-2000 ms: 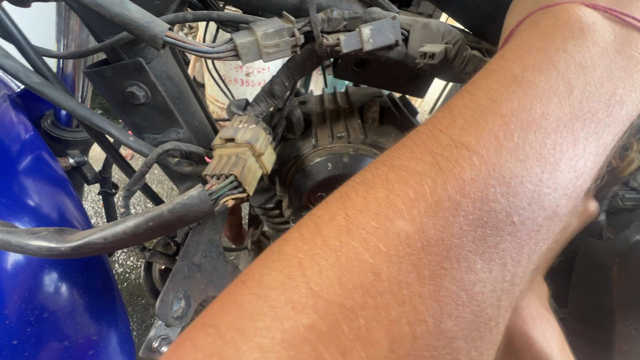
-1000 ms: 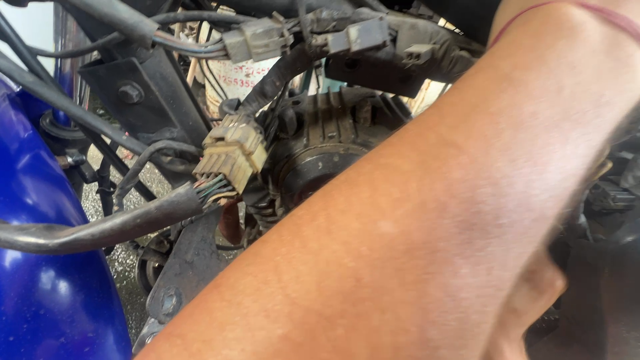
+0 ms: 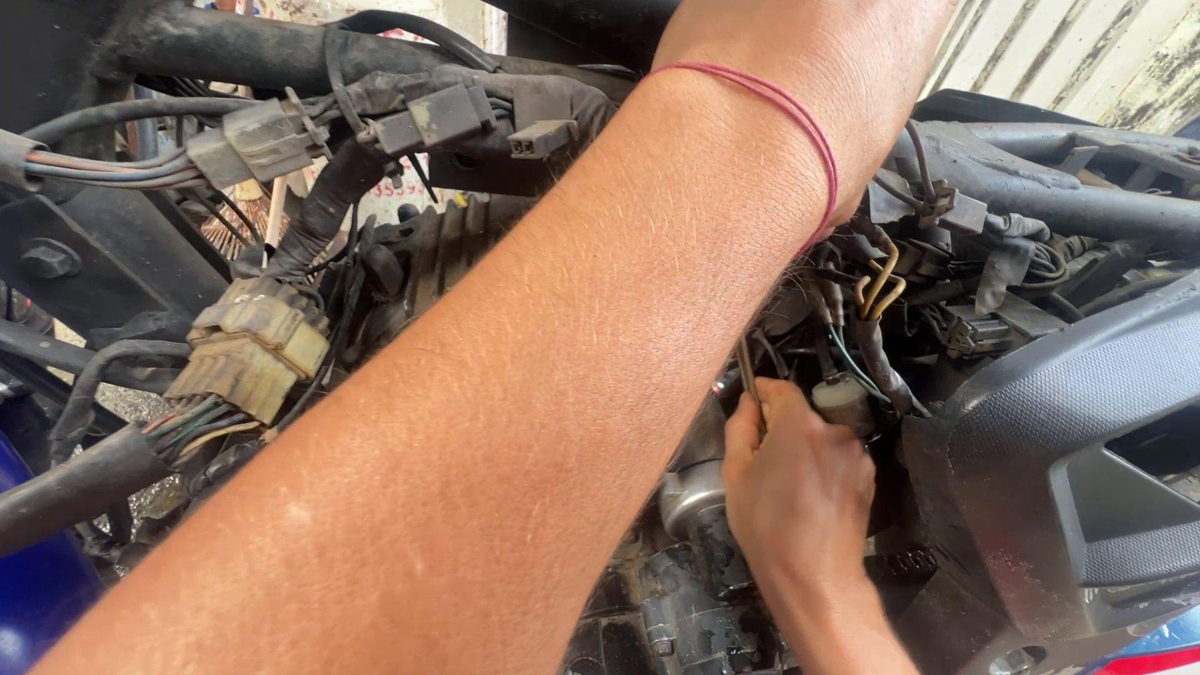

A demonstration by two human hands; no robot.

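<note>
My left forearm crosses the view from the lower left to the top, with a thin red cord around the wrist. Only the back of my left hand (image 3: 806,37) shows at the top edge, over the motorcycle frame; its fingers are hidden. Below and to the right, my right hand (image 3: 797,487) reaches in from the bottom with its fingers closed around a thin metal rod-like tool (image 3: 747,367). The tool's far end is hidden behind my left forearm. Beside that hand are a pale round part (image 3: 841,401), a rounded metal engine part (image 3: 692,497) and yellow wires (image 3: 879,286).
At the left, a yellowed multi-pin connector (image 3: 248,347) joins a thick sleeved cable. Grey connectors (image 3: 258,141) hang under a black frame tube (image 3: 281,56). A textured black plastic side panel (image 3: 1012,412) borders the right side, below a grey frame tube (image 3: 1078,187). Finned engine parts sit behind my forearm.
The view has shifted a lot toward the right. My right hand and the tool in it now show; before, only a small part of that arm was visible below my left forearm.
</note>
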